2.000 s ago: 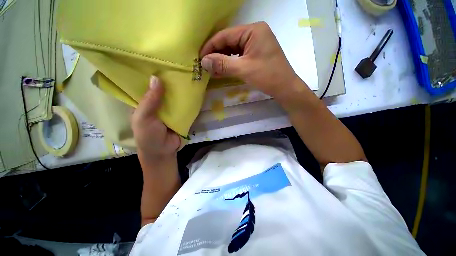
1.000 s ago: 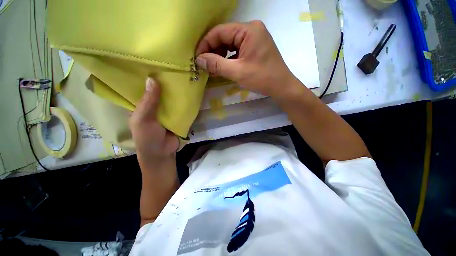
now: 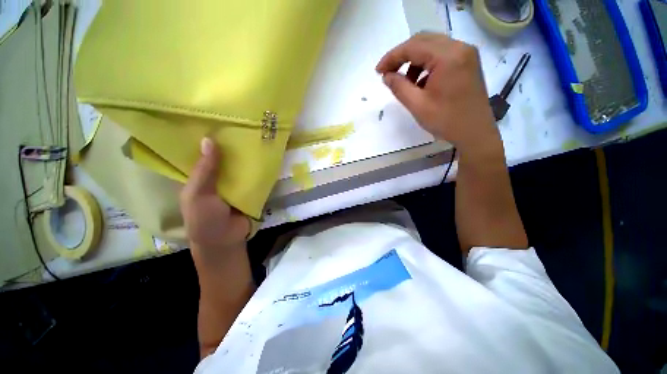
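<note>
The bag panel (image 3: 197,51) shows its yellow side, with a stitched seam across it and its lower part folded over. My left hand (image 3: 212,197) grips the panel's lower fold, thumb on top and fingers hidden beneath. A small shiny metal logo (image 3: 270,126) sits across the seam's right end, untouched by my hands. My right hand (image 3: 431,88) is raised over the white board, right of the panel. Its thumb and index fingertips are close together; no item shows between them, but a tiny one could be hidden.
Masking tape rolls lie at left (image 3: 71,223) and upper right (image 3: 503,13). A dark block on a rod (image 3: 505,102) is partly behind my right wrist. A blue-rimmed parts tray (image 3: 578,95) is at right. Stacked panels (image 3: 22,88) and pink-purple-handled snips (image 3: 44,153) are at left.
My right hand has left the logo and moved right, away from the panel. My left hand still holds the panel. The view has shifted, bringing more of the right-hand tray in.
</note>
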